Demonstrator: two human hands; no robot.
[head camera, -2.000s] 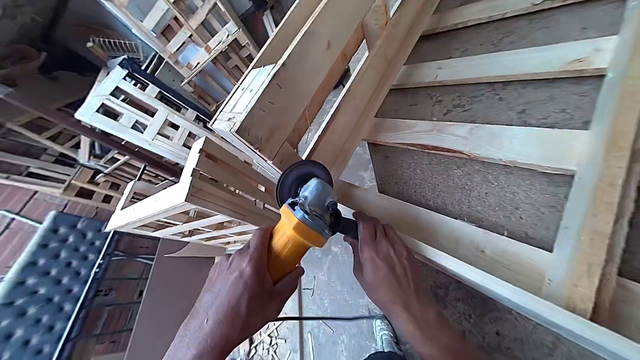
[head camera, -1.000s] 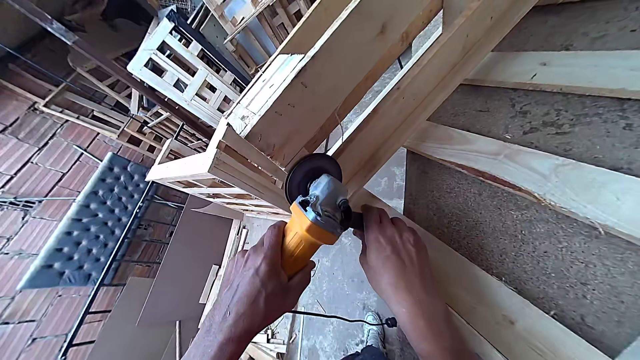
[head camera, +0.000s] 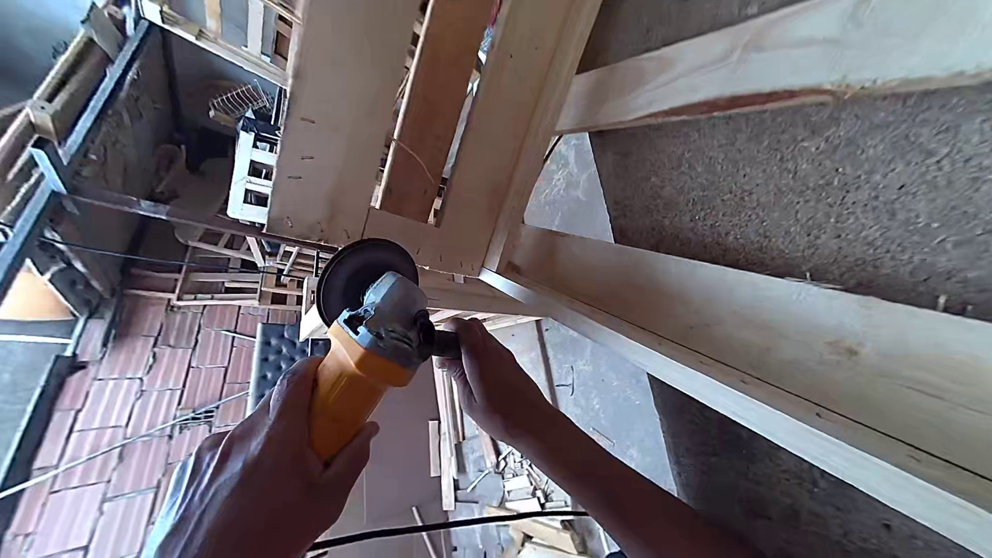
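Note:
My left hand (head camera: 271, 457) is wrapped around the yellow body of an angle grinder (head camera: 356, 380). The tool's short black side handle (head camera: 446, 343) is in the grip of my right hand (head camera: 492, 380). Its dark round disc (head camera: 364, 279) faces up at the lower edge of a wooden frame (head camera: 333, 139); whether disc and wood touch I cannot tell. Several staples show in the frame's wide board. A long wooden rail (head camera: 697, 372) runs from the frame's corner toward the lower right.
Wooden slats (head camera: 744, 62) cross at the upper right. A black cord (head camera: 457, 525) passes below my hands. Wood offcuts (head camera: 535, 496) lie on the concrete floor. Behind are a tufted grey panel (head camera: 283, 353), a hollow-brick wall (head camera: 147, 380) and a white slatted wooden piece (head camera: 252, 178).
The view has shifted and turned strongly, with the wooden frame now appearing closer. Both hands keep their hold on the angle grinder, whose disc now appears at the frame's lower edge.

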